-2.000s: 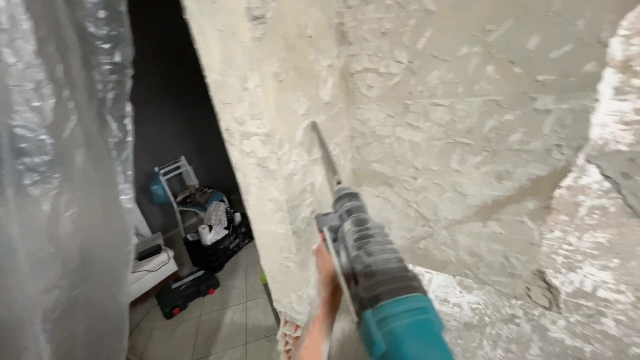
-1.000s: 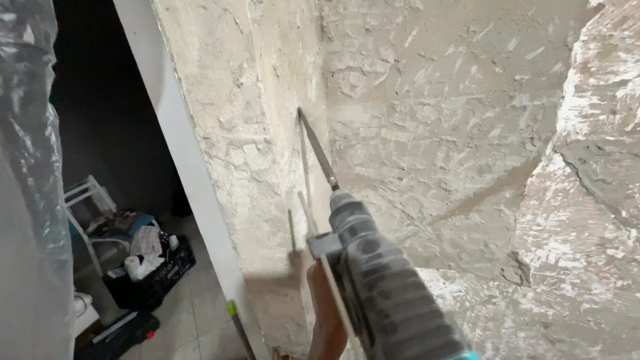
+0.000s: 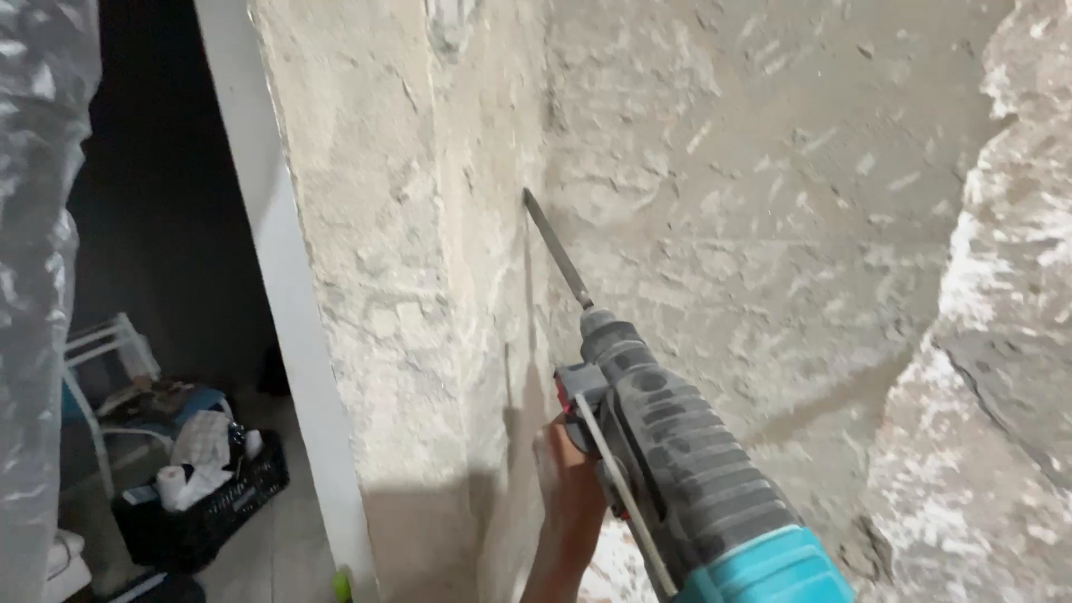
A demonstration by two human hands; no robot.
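Note:
A teal and dark grey rotary hammer [image 3: 695,435], dusty along its ribbed front, points up and left from the bottom right. Its steel chisel bit [image 3: 557,247] has its tip at the inner corner of a rough plastered wall [image 3: 754,209]. My left hand [image 3: 574,477] is closed around the side handle below the hammer's nose. A thin depth rod [image 3: 628,494] runs back from the handle's clamp. My right hand is out of view, and the rear of the hammer is cut off by the frame's bottom edge.
Clear plastic sheeting [image 3: 38,293] hangs at the left beside a dark doorway with a white jamb [image 3: 280,276]. Beyond stand a black plastic crate [image 3: 201,502] with items in it and a white metal-framed chair or steps [image 3: 109,352]. Exposed, whitish masonry [image 3: 1005,251] lies at the right.
The view has shifted so the doorway looks different. The chisel tip was on the wall near the corner in the earlier frames too; my left hand has stayed on the side handle.

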